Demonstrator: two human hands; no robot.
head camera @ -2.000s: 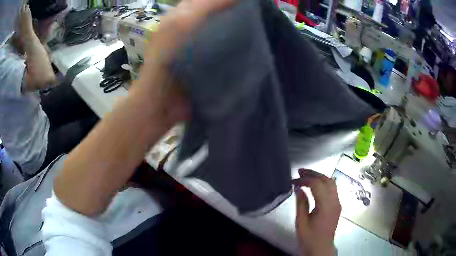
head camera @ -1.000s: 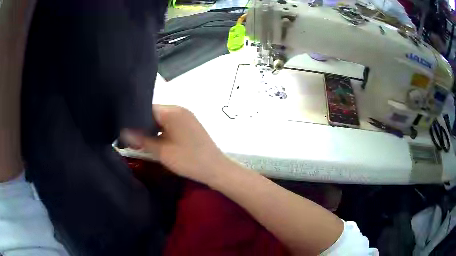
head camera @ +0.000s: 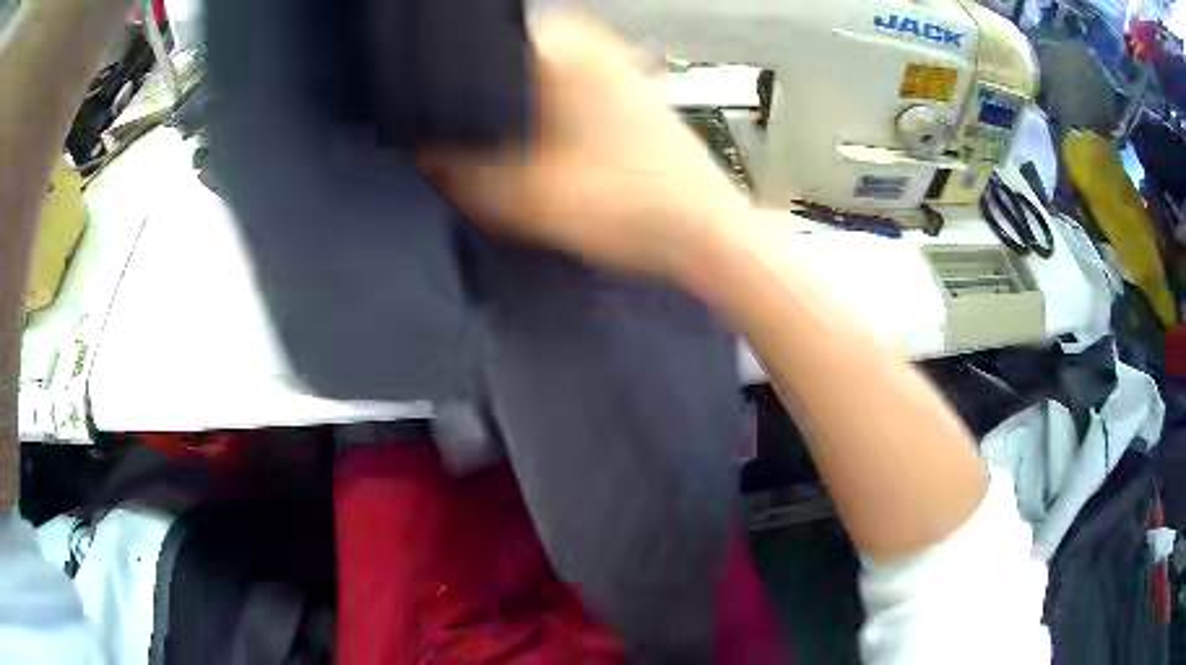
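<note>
A dark grey garment piece (head camera: 377, 273) hangs in front of me, blurred, over the table's front edge and down across the dark red cloth (head camera: 403, 546). My right hand (head camera: 598, 156) grips its folded upper part; the fingertips are partly hidden by the fabric. My left forearm (head camera: 46, 143) runs up the left edge, and the left hand is out of the picture. The white JACK sewing machine (head camera: 832, 78) stands behind; its needle area is hidden.
A phone (head camera: 718, 146) lies partly hidden on the machine bed. Snips (head camera: 845, 218) and black-handled scissors (head camera: 1017, 216) lie at the right on the white table (head camera: 182, 351). Pale and dark garments (head camera: 1086, 442) hang at lower right. A yellowish piece (head camera: 55, 234) is at left.
The view has turned right, showing more of the machine's right end. The garment and my right hand have risen in front of the machine, hiding the needle area.
</note>
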